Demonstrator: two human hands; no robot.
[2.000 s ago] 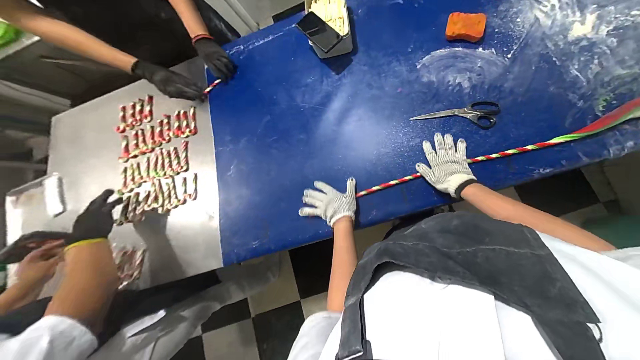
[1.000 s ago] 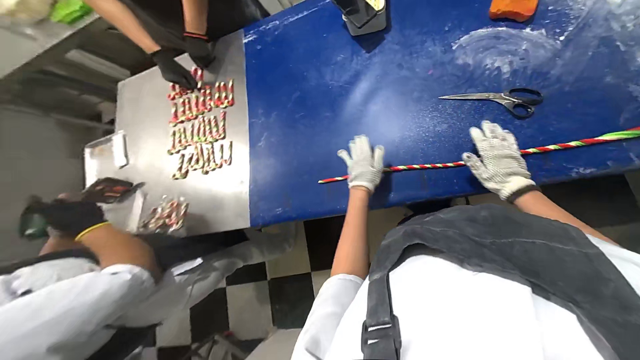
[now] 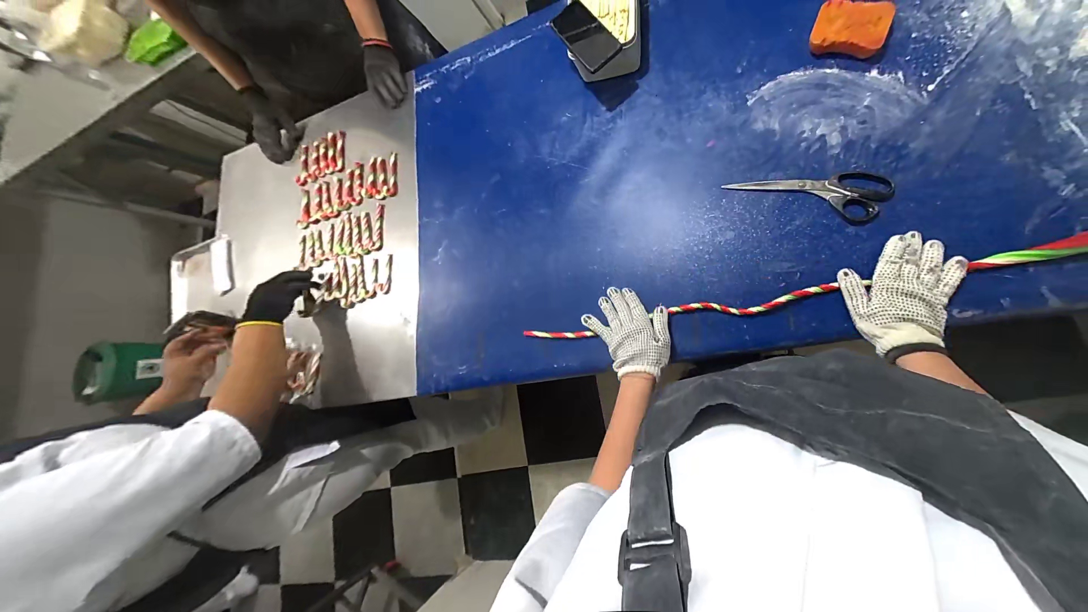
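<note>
A twisted red, green and white candy rope [image 3: 748, 309] runs along the near edge of the blue table [image 3: 544, 212], slightly wavy between my hands. My left hand [image 3: 633, 333], in a white dotted glove, lies flat over it near its thin left end, fingers apart. Gloved the same way, my right hand [image 3: 905, 293] rests flat on the rope farther right, where it thickens toward the frame edge. Neither hand closes around it. Black-handled scissors [image 3: 829, 189] lie just beyond my right hand, blades pointing left.
An orange sponge [image 3: 852, 27] and a container [image 3: 627, 55] with a phone [image 3: 586, 36] on it are at the far side. Rows of small striped candies [image 3: 344, 183] cover part of the metal tabletop [image 3: 382, 340] on the left, where two people in black gloves work.
The rope between my hands was straighter one second ago and now bends in a wave. At the metal table, a co-worker's black-gloved hand has come to the nearest candy row.
</note>
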